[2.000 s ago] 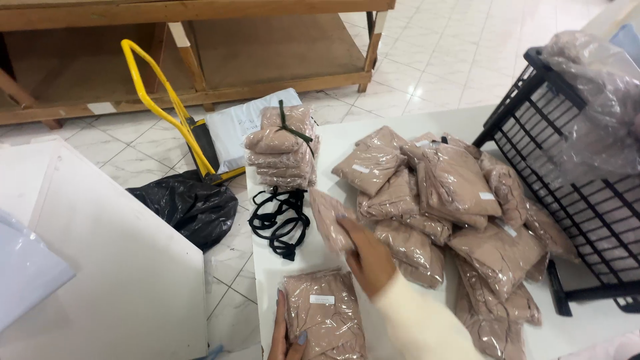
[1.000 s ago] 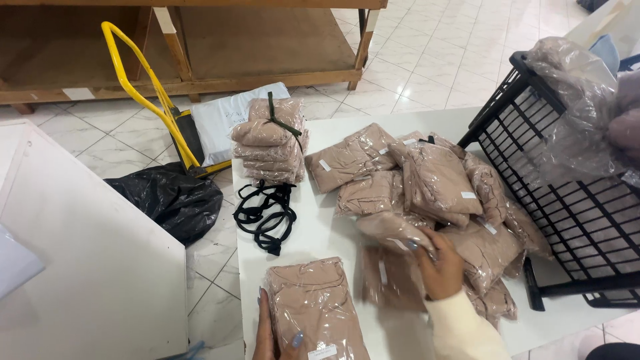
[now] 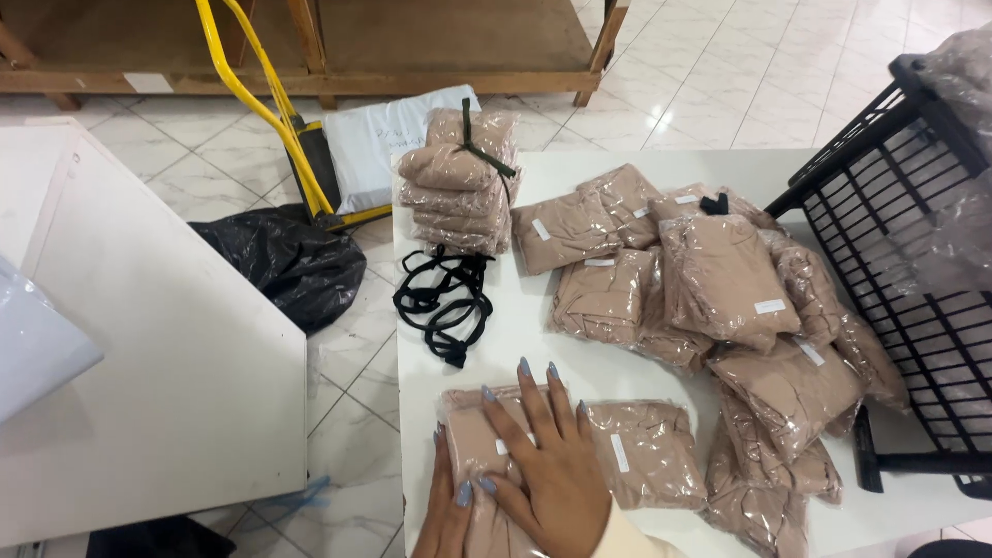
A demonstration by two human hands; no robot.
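Both hands are on a clear plastic bag of folded tan fabric [image 3: 477, 434] at the near edge of the white table. My right hand [image 3: 554, 473] lies flat across its top with the fingers spread. Along the bag's left side rests my left hand [image 3: 446, 504], its thumb on the plastic. Just right of my right hand lies another bagged tan bundle [image 3: 647, 457]. Farther back, a stack of such bags [image 3: 457, 194] has a dark tie on top, and black cord loops [image 3: 446, 306] lie in front of it. A loose pile of bagged fabric [image 3: 721, 279] covers the table's right part.
A black plastic crate [image 3: 899, 256] stands tilted at the right, with clear plastic over it. Left are a white panel-like surface [image 3: 170, 349], a black plastic bag [image 3: 287, 256] and a yellow-handled trolley [image 3: 271, 116] holding a white parcel [image 3: 372, 147]. A wooden shelf [image 3: 457, 81] stands behind.
My right hand has moved left from the pile onto the bag beside my left hand. The bag it held at the pile one second ago is no longer in its grasp.
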